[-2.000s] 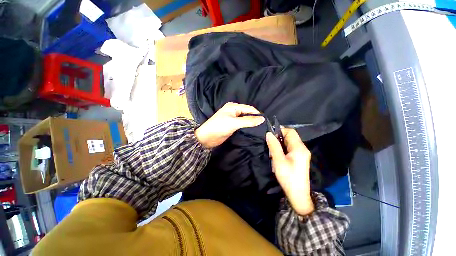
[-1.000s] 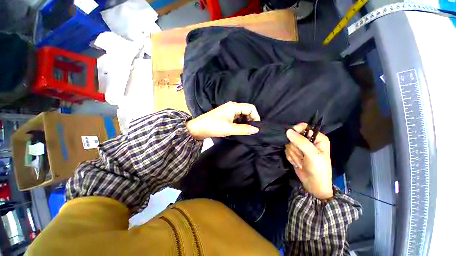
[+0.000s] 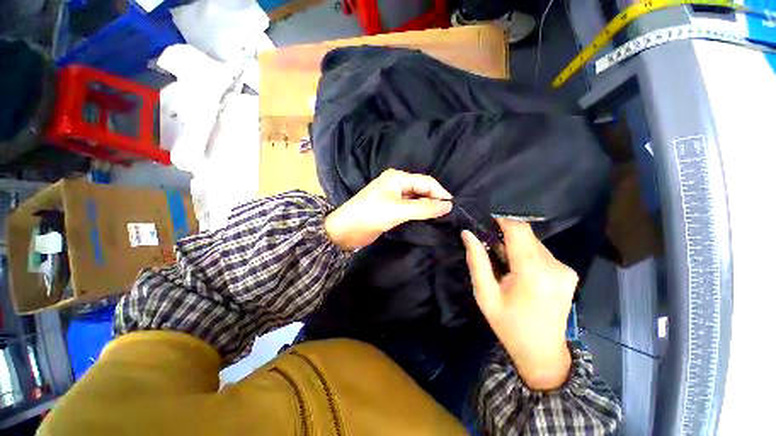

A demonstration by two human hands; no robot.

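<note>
A dark garment (image 3: 442,128) lies bunched over a brown cardboard box and my lap. My left hand (image 3: 390,209) pinches an edge of the black cloth between thumb and fingers near the middle. My right hand (image 3: 527,298) is just right of it, thumb and index finger apart around the dark thread snips (image 3: 492,240), which are mostly hidden by the fingers and blend with the cloth. A pale line shows on the garment just beyond my right fingertips. The thread being worked on cannot be made out.
The cardboard box (image 3: 285,77) lies under the garment. White cloth or paper (image 3: 221,145), a red stool (image 3: 106,115), a blue crate (image 3: 128,43) and an open carton (image 3: 119,243) are at the left. A ruler-marked table edge (image 3: 699,281) runs down the right, with a tape measure (image 3: 647,34) at its top.
My right hand first moved right, away from my left, with the snips upright, then came back beside it with the blades down at the cloth. My left hand has stayed at the cloth edge.
</note>
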